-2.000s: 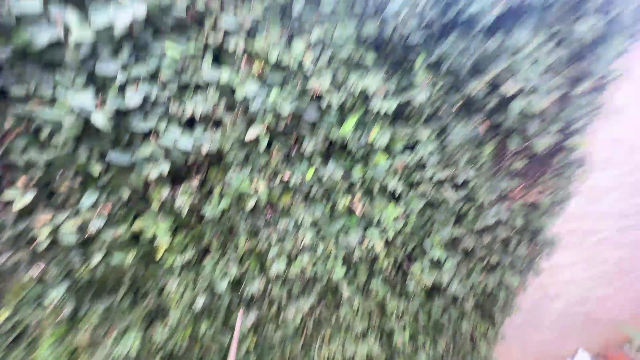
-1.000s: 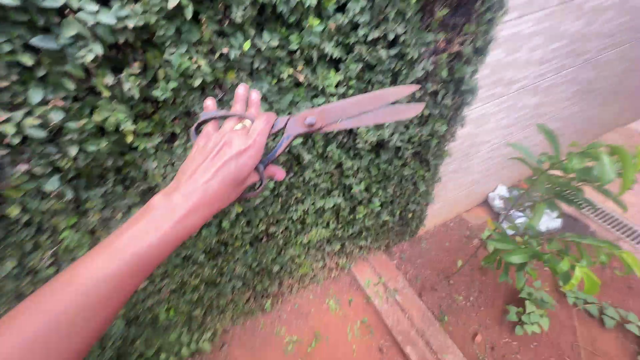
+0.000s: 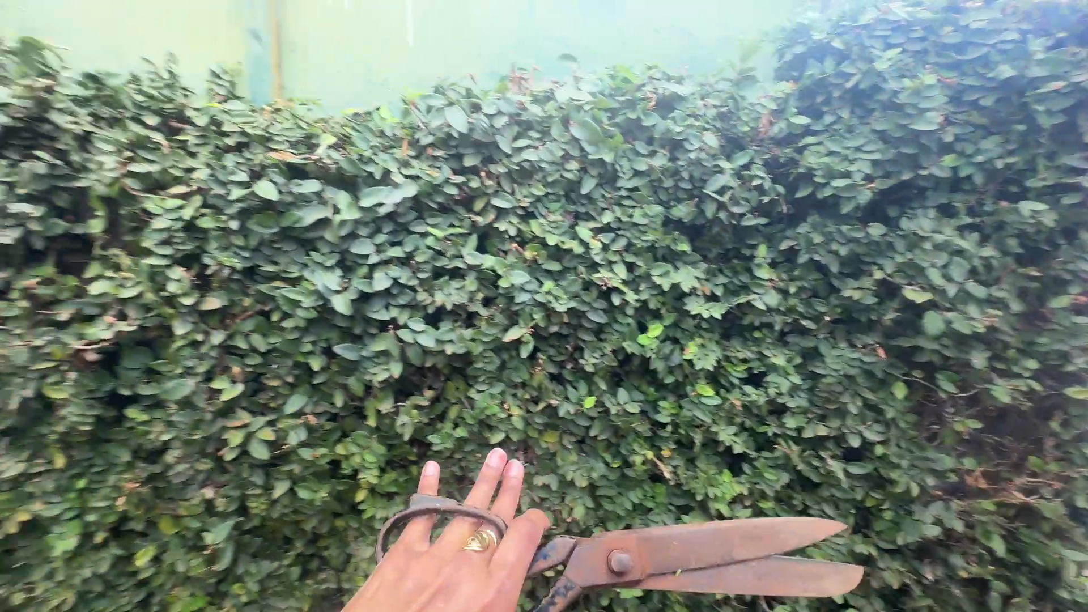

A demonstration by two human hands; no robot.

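Observation:
At the bottom of the head view, my left hand (image 3: 459,557) is seen from the back, with a gold-coloured ring on one finger. It holds large rusty metal shears (image 3: 659,552); several fingers pass through the upper handle loop, and the fingertips reach up beyond it. The blades point right and stand slightly apart, with a round pivot bolt between them and the dark handles. The lower handle is partly cut off by the frame edge, and my thumb is not visible. Behind the hand and shears stands a dense leafy hedge (image 3: 544,297). My right hand is out of view.
A pale green wall (image 3: 527,42) rises behind the hedge's uneven top, with a narrow brown vertical strip (image 3: 275,51) at its left part. The hedge stands higher at the right. Small twigs and some reddish-brown leaves show among the green foliage.
The view has swung up from the red ground, paving and leafy plant to the hedge top and wall. My left hand still holds the shears, now at the bottom of the view.

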